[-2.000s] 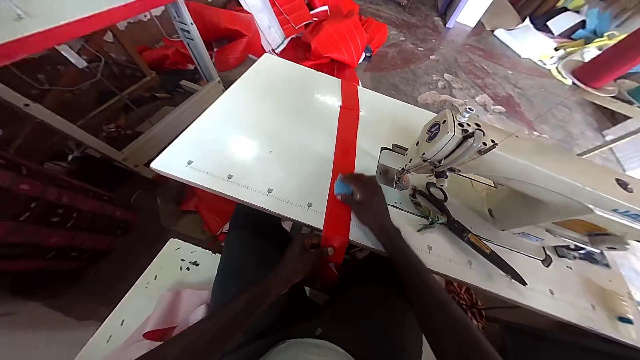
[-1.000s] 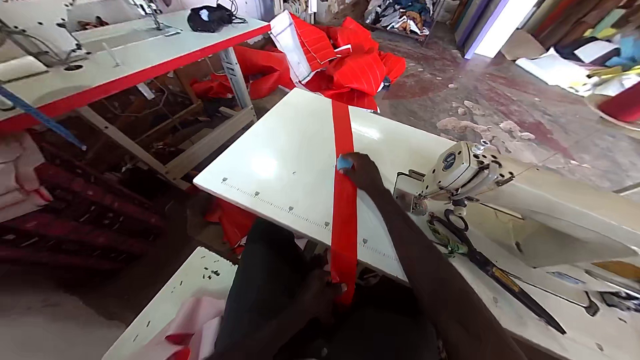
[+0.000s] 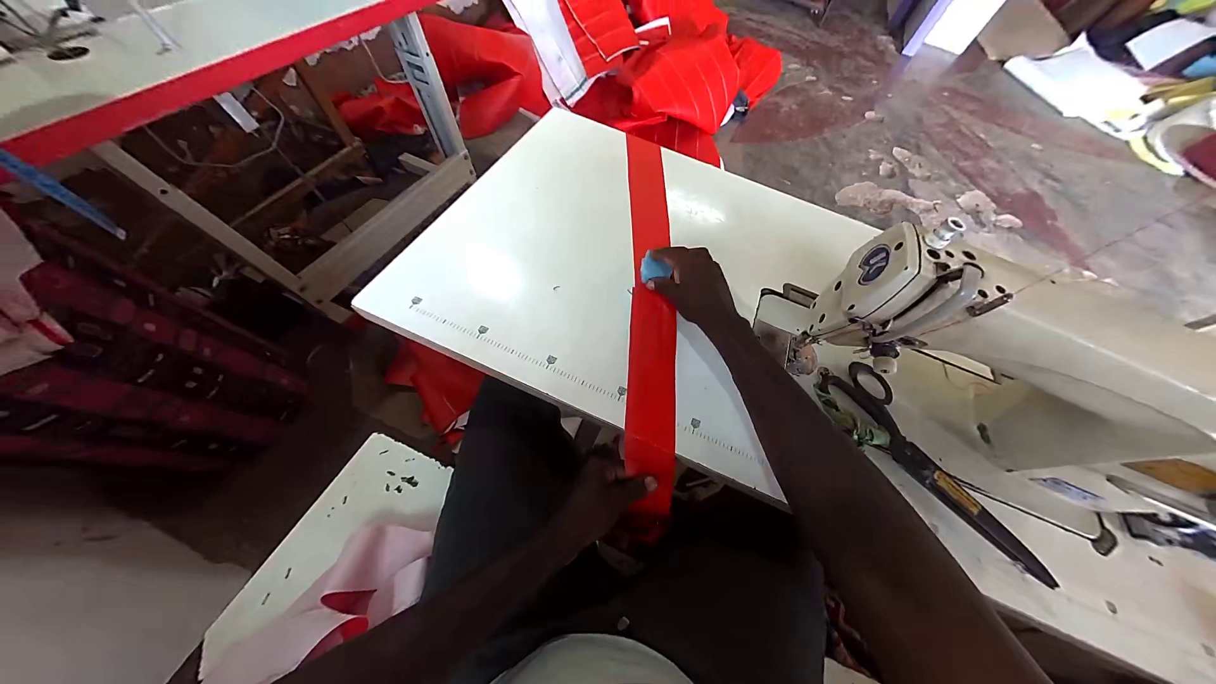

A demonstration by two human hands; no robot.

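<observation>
A long red fabric strip (image 3: 650, 361) lies across the white sewing table (image 3: 560, 228) and hangs over its near edge. My right hand (image 3: 695, 283) holds a small light-blue piece (image 3: 655, 268), perhaps tailor's chalk, against the strip at mid-table. Below the table edge, my left hand (image 3: 608, 489) grips the hanging part of the strip, thumb on top. The sewing machine head (image 3: 879, 285) stands to the right of my right hand. Black-handled scissors (image 3: 936, 480) lie on the table beside the machine, under its arm.
Red fabric (image 3: 684, 71) is heaped beyond the table. Another red-edged table (image 3: 190, 71) stands at upper left. At lower left, pink cloth (image 3: 366, 579) lies on a white board (image 3: 332, 513) with dark scraps. Light cloth (image 3: 1083, 85) lies on the floor at upper right.
My right hand was near the table's front edge two seconds ago, moved up along the strip, and is now around mid-table. The left hand stays at the strip's near end. The view has shifted.
</observation>
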